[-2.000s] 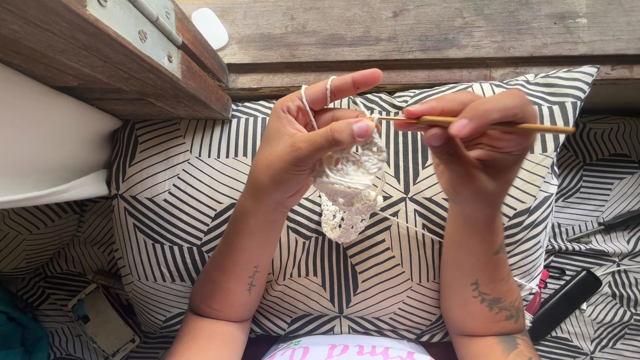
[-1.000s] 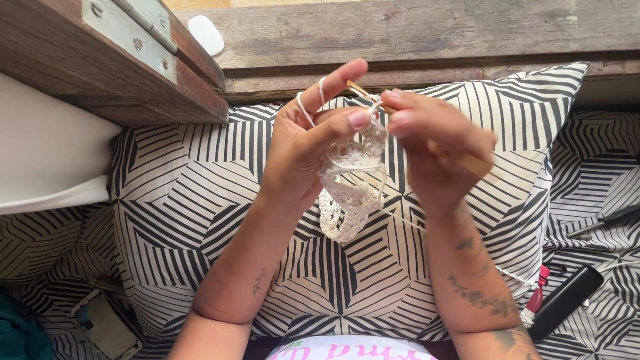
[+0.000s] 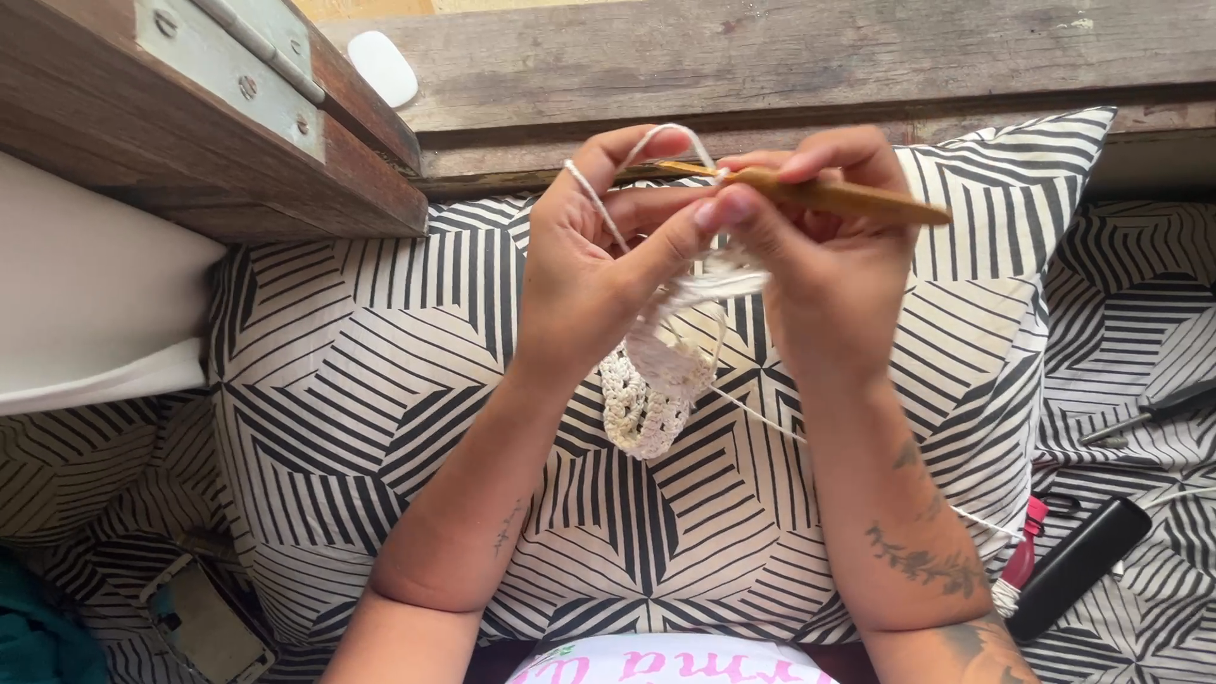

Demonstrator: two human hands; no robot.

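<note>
My right hand grips a wooden crochet hook, whose tip points left with white yarn around it. Just left of it, my left hand pinches the top of the crochet work, thumb close to my right thumb. White yarn loops over my left index finger. Below both hands hangs a piece of cream openwork crochet, its upper part blurred and partly hidden by the fingers. A strand of yarn runs from it down to the right, passing behind my right forearm.
A pillow with black-and-white stripes lies under my arms. Beyond it is a wooden ledge bearing a white rounded object. A hinged wooden frame stands left. At lower right lie a black case-like object, a pink-handled item and a screwdriver-like tool.
The hook was pointing left from my right hand, then tilted with the hand turned inward; now it lies across between both hands. My left index finger has curled down from its extended position.
</note>
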